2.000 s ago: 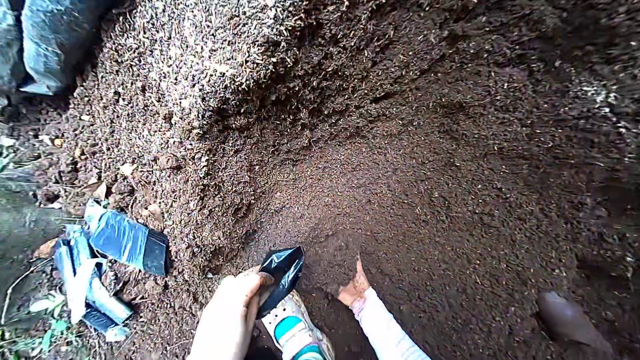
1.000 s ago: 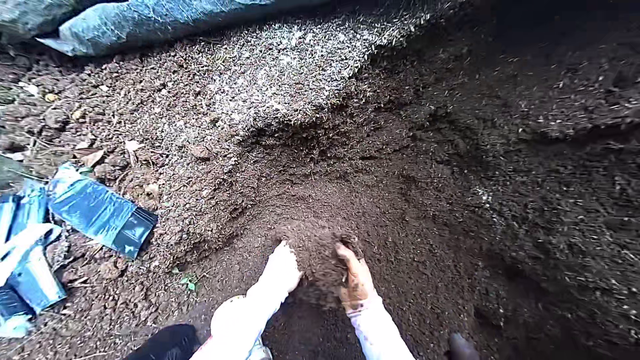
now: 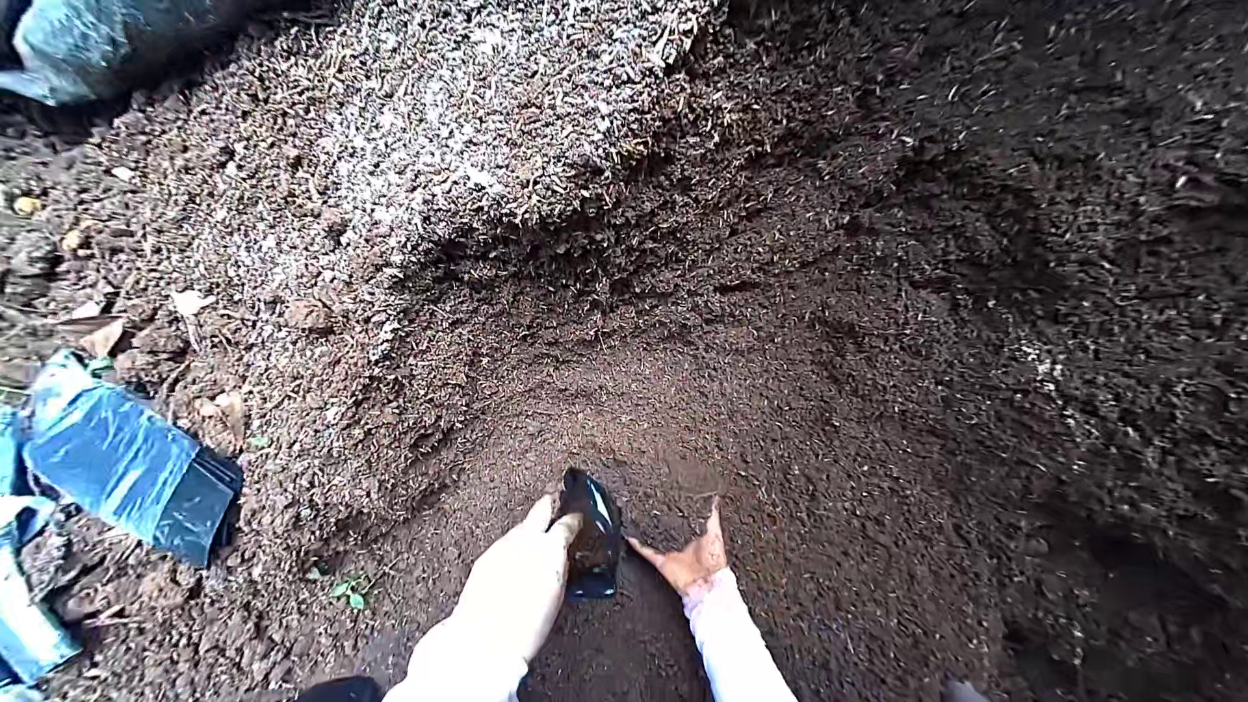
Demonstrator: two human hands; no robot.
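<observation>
At the lower middle, my left hand [image 3: 526,575] grips a small black plastic bag [image 3: 591,536] by its side, with the bag's mouth toward the soil. Some brown soil shows in or on the bag. Just right of it, my right hand [image 3: 687,561] rests at the loose brown soil [image 3: 673,429] with thumb and fingers spread. The fingertips are partly hidden by soil, and I cannot tell if any is held. Both forearms wear pale sleeves.
A stack of flat black plastic bags [image 3: 132,458] lies at the left on clods, with more plastic [image 3: 24,604] below it. A filled dark bag [image 3: 107,44] sits at the upper left. A pale-topped soil bank [image 3: 507,117] rises ahead. A small green plant [image 3: 351,590] grows at lower left.
Both hands were together at the soil one second ago; now they are apart, the black bag plainly visible in my left hand. The view has shifted.
</observation>
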